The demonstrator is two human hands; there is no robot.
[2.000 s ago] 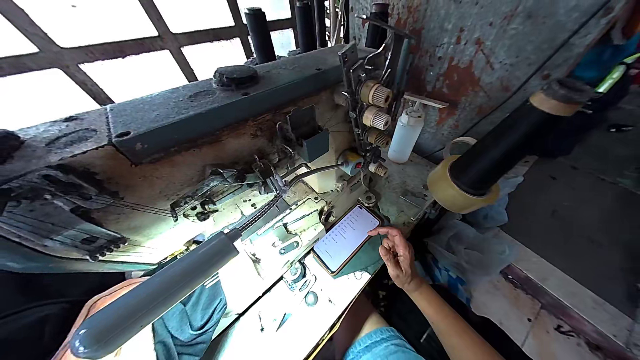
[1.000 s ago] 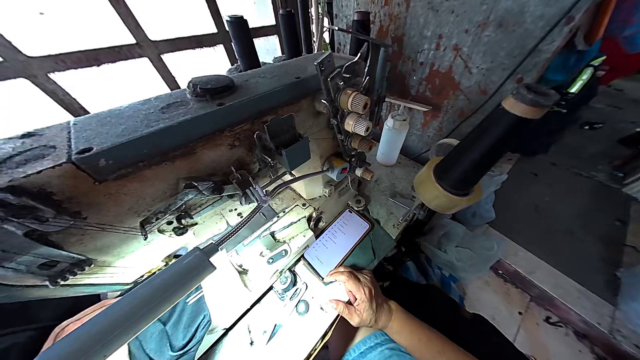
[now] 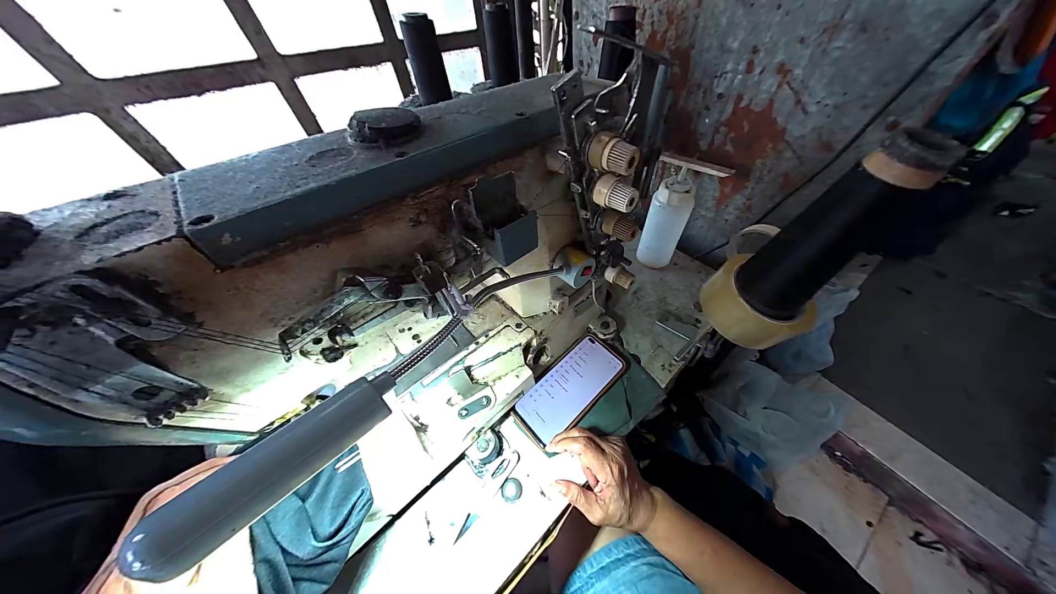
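My right hand [image 3: 606,483] rests at the lower end of a smartphone [image 3: 571,389], its fingertips at the phone's near edge; whether it grips the phone is unclear. The phone lies screen up on the bed of an industrial sewing machine [image 3: 355,214], its lit screen showing lines of text. Only part of my left hand [image 3: 186,495] shows at the lower left, mostly behind the grey tube of a gooseneck lamp [image 3: 272,470], near blue-grey fabric [image 3: 318,516]. Its fingers are hidden. The lamp throws bright light on the machine bed.
Thread tension knobs [image 3: 615,192] stand on the machine's right end, near a white plastic bottle [image 3: 665,221]. A black thread cone [image 3: 825,231] passes through a roll of tape [image 3: 755,309] at the right. Clear plastic bags [image 3: 759,412] lie below. A barred window [image 3: 272,62] is behind.
My right hand has moved from the phone's right side to its lower end, and its fingers have curled in. The view has shifted somewhat.
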